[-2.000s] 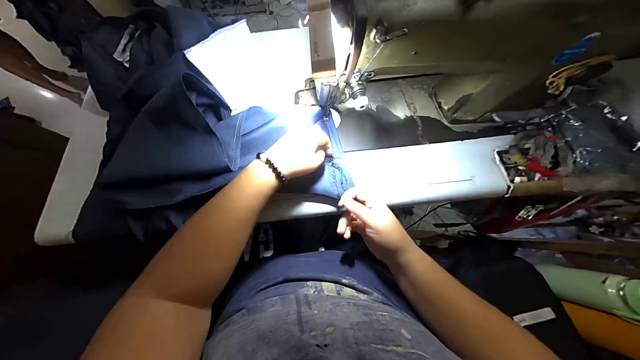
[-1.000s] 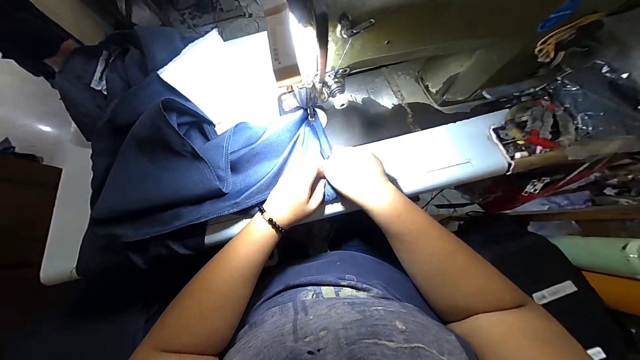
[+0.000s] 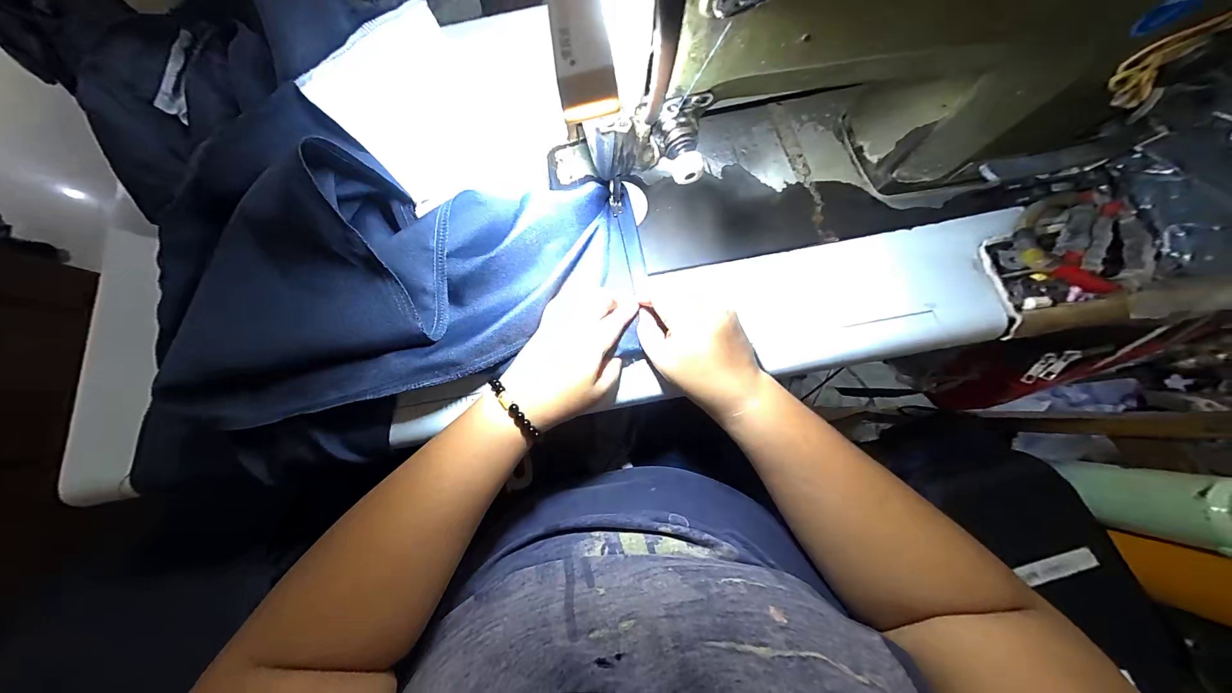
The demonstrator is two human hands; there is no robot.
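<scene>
Navy blue fabric (image 3: 481, 241) lies in folds over the left of the sewing table, and its right part narrows to the presser foot (image 3: 616, 195) of a sewing machine (image 3: 924, 87). My left hand (image 3: 573, 356), with a dark bead bracelet (image 3: 513, 411) at the wrist, rests on the cloth and grips it just below the foot. Close beside it, my right hand (image 3: 698, 351) pinches the edge of the same cloth between thumb and fingers. The fingertips of both hands nearly meet. Bright lamp light washes out the cloth and fingers there.
The white table edge (image 3: 866, 322) runs rightward to a tray of small coloured items (image 3: 1078, 255). Dark garments (image 3: 221, 87) are heaped at the upper left. A pale green roll (image 3: 1145, 500) and dark cloth (image 3: 991, 520) lie at the lower right.
My right hand, loosely curled near the table edge two seconds ago, has moved up beside my left hand and taken hold of the cloth. The view has shifted somewhat.
</scene>
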